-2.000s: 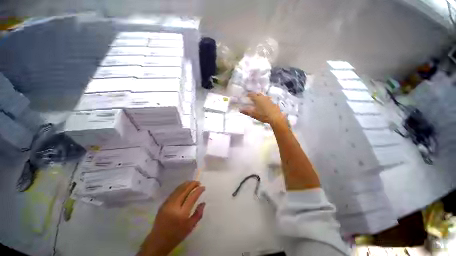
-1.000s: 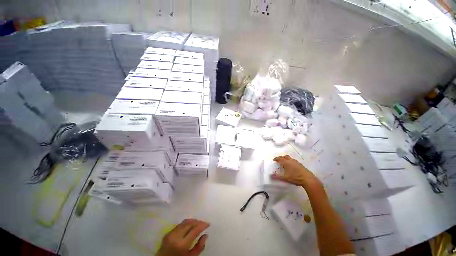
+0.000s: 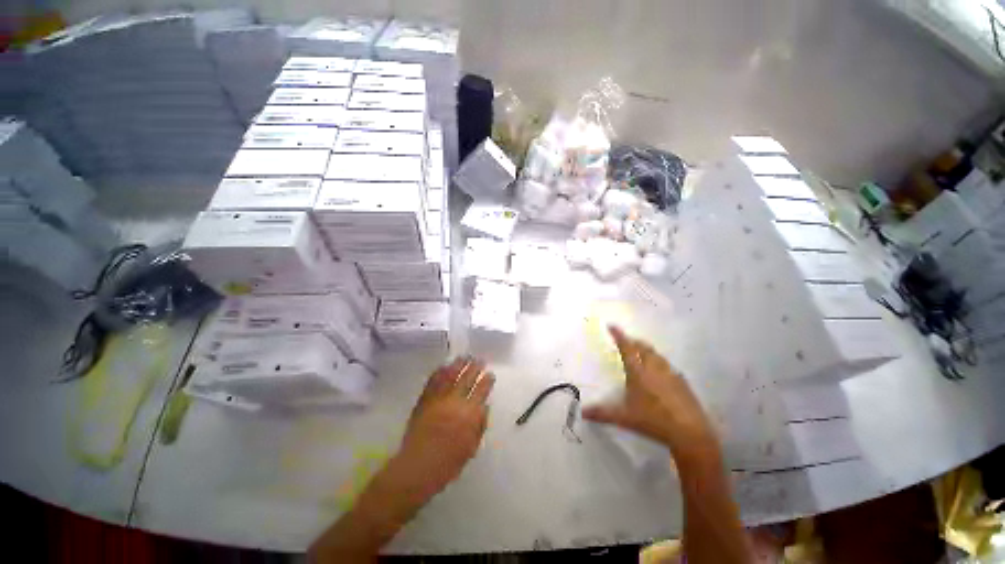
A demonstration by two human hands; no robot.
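My left hand (image 3: 446, 419) is palm down over the front middle of the table. Its fingers are close together and blurred, and I cannot tell if anything is under them. My right hand (image 3: 652, 399) is right of it, thumb and fingers apart, with nothing visible between them. A thin black looped strap (image 3: 551, 393) lies on the tabletop between my hands. Beyond it, a small group of white boxes (image 3: 493, 300) stands near the tall stack. One more white box (image 3: 486, 171) sits tilted behind them. A faint white shape beside my right hand is too blurred to name.
Tall stacked white boxes (image 3: 320, 165) stand left of centre, with a black cylinder (image 3: 475, 110) behind. Wrapped white units (image 3: 573, 165) and a dark bagged bundle (image 3: 650, 174) are at the back. A white box wall (image 3: 832, 297) runs along the right. A bagged dark coil (image 3: 160, 289) lies left.
A white box now sits tilted by the black cylinder. My right hand has let go of the white box and opened. My left hand has moved forward. The box with the gold dot no longer shows clearly.
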